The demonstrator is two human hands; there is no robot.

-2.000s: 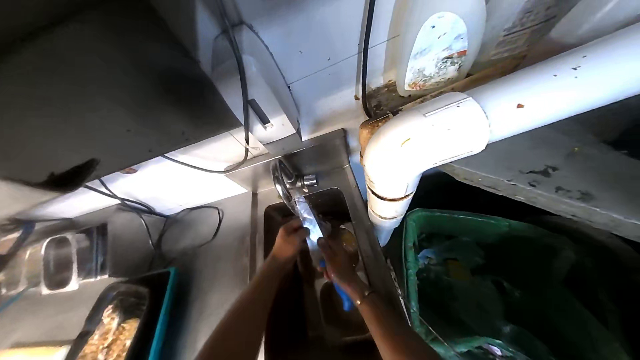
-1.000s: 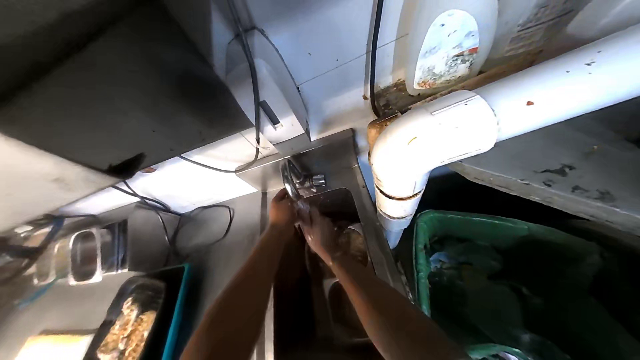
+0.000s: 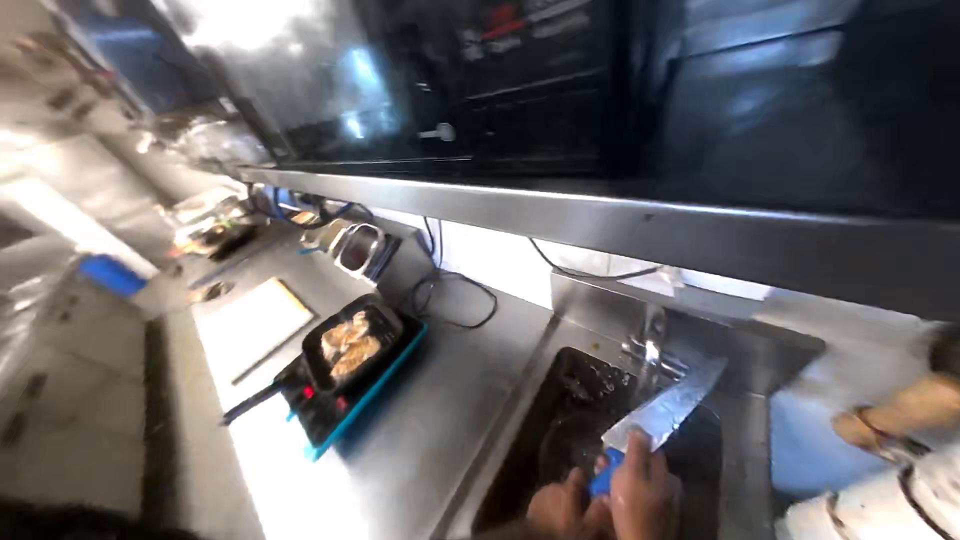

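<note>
A knife with a broad steel blade point(image 3: 667, 409) and a blue handle point(image 3: 606, 472) is held over the sink basin point(image 3: 525, 457), its tip up and to the right, beside the metal faucet point(image 3: 654, 356). My right hand point(image 3: 643, 484) grips it where handle meets blade. Close against the handle's lower left side is my left hand point(image 3: 562, 504); blur hides whether its fingers close on the handle. Dark items in the basin are hard to make out.
Left of the sink, a black pan point(image 3: 379, 322) with browned pieces of food sits on a teal-edged burner point(image 3: 367, 409). Beyond are a white cutting board point(image 3: 251, 326), metal containers point(image 3: 356, 247) and a loose cable point(image 3: 457, 300). A steel-edged shelf point(image 3: 480, 206) overhangs the counter. White pipe point(image 3: 885, 502) stands at right.
The view has swung strongly left, bringing the pan and counter into sight. The knife blade, hardly visible between my hands one second ago, now shows plainly beside the faucet.
</note>
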